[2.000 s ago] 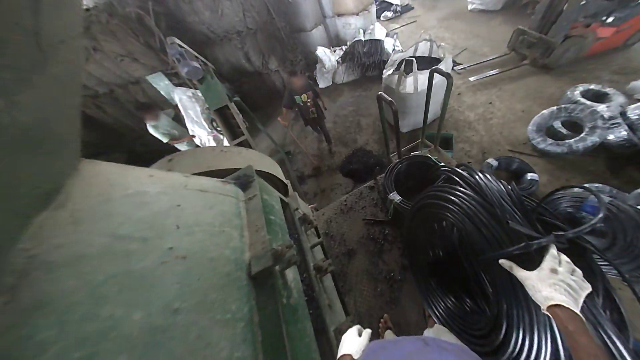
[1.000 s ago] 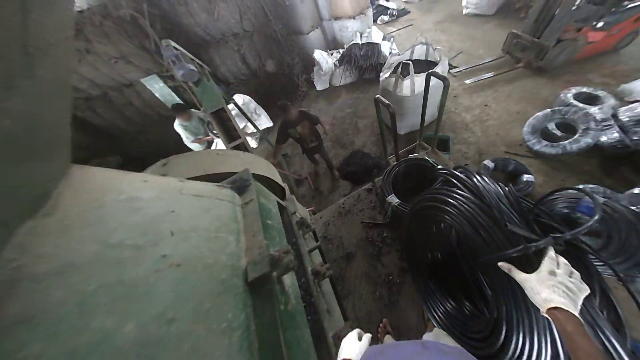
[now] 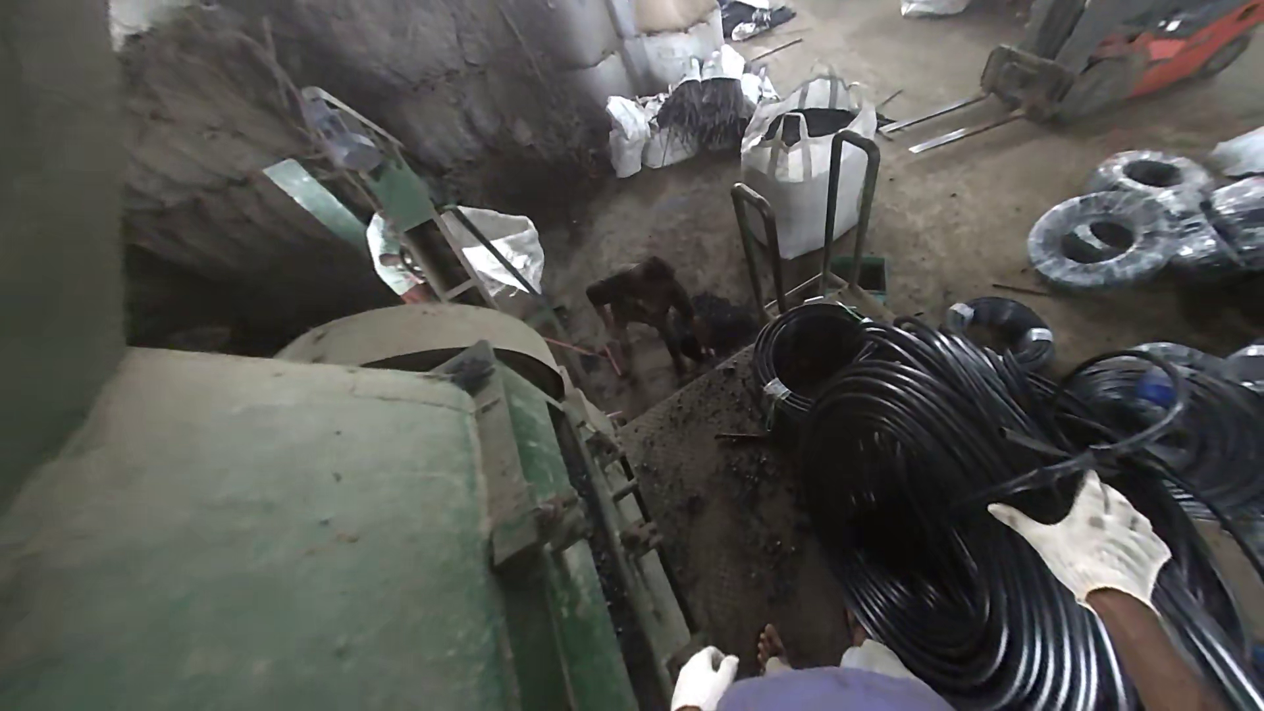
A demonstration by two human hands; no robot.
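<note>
My right hand [image 3: 1098, 541], in a white work glove, rests spread on a big pile of coiled black plastic tubing [image 3: 918, 425] at the lower right. A loose loop of the tubing lies just past its fingertips. My left hand [image 3: 705, 677], gloved too, is low in the view beside the edge of the large green metal machine [image 3: 296, 533]; its fingers look curled, and whether they grip the edge cannot be told. Between the two hands, bare toes show at the bottom edge.
A person [image 3: 647, 301] bends over a dark heap [image 3: 719, 326] on the floor below. Beyond the coils stand upright metal handles [image 3: 854, 188] and a white bulk bag [image 3: 805, 197]. Wrapped coils [image 3: 1101, 240] lie at right, a red forklift [image 3: 1175, 59] behind. A conveyor frame [image 3: 400, 188] leans at left.
The person below, upright two seconds ago, is now bent far down by the dark heap. A second person at the conveyor frame is now mostly hidden. My hands have hardly moved.
</note>
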